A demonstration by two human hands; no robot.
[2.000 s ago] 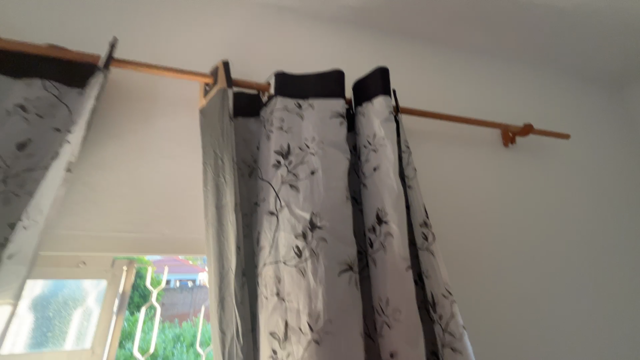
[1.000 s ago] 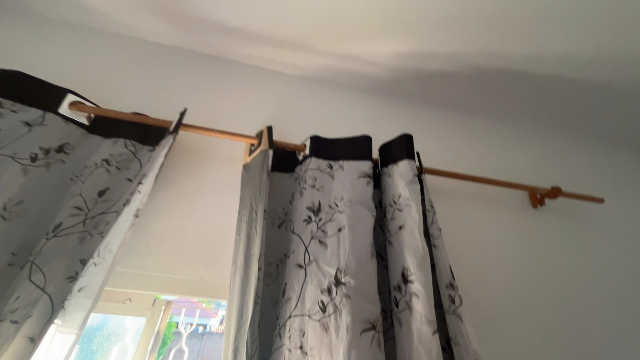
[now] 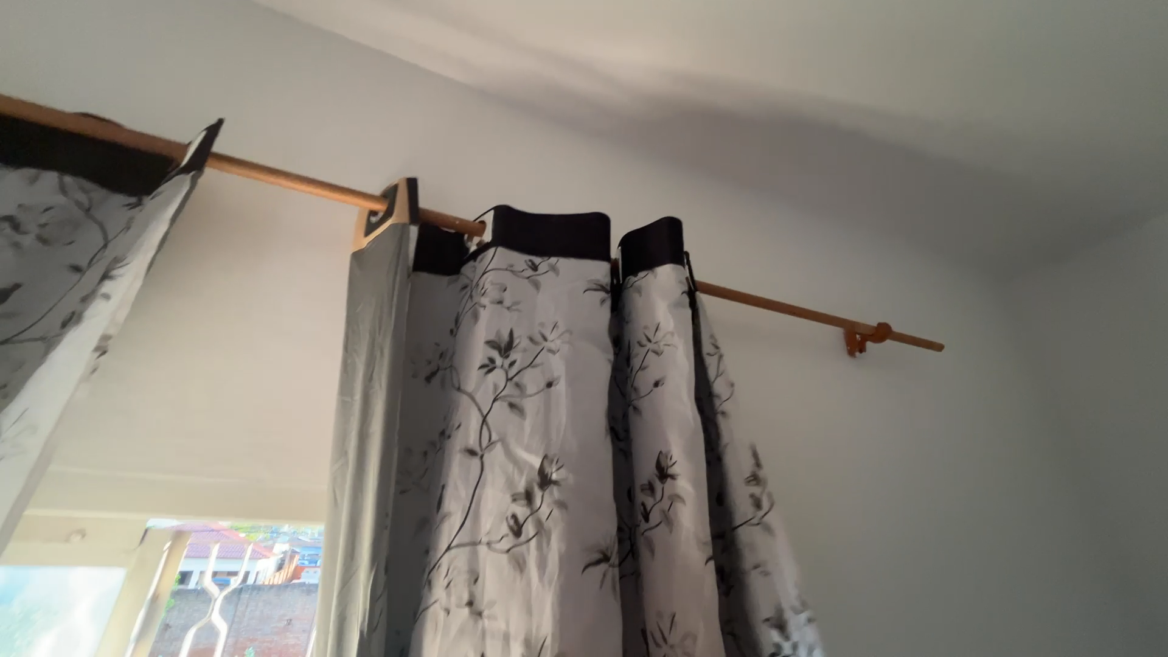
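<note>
Neither my left hand nor my right hand shows in the head view. A wooden curtain rod (image 3: 292, 184) slants across the wall, lower toward the right. From its middle hangs a white curtain with dark floral branches (image 3: 538, 411), its black top band (image 3: 552, 234) bunched in folds and its grey side edge (image 3: 370, 401) turned outward at the left. Another floral curtain (image 3: 64, 246) hangs at the far left, cut by the frame's edge. Near the right end, a wooden bracket (image 3: 858, 339) holds the rod.
Below, between the curtains, is a window with a cream frame (image 3: 82, 537) and a white metal grille (image 3: 215, 593). Outside are a brick wall (image 3: 274, 620) and a tiled roof (image 3: 219, 540). The ceiling (image 3: 821, 64) slopes above, and a side wall (image 3: 1095, 383) stands at the right.
Only the view has plainly shifted; the curtains and rod keep much the same arrangement.
</note>
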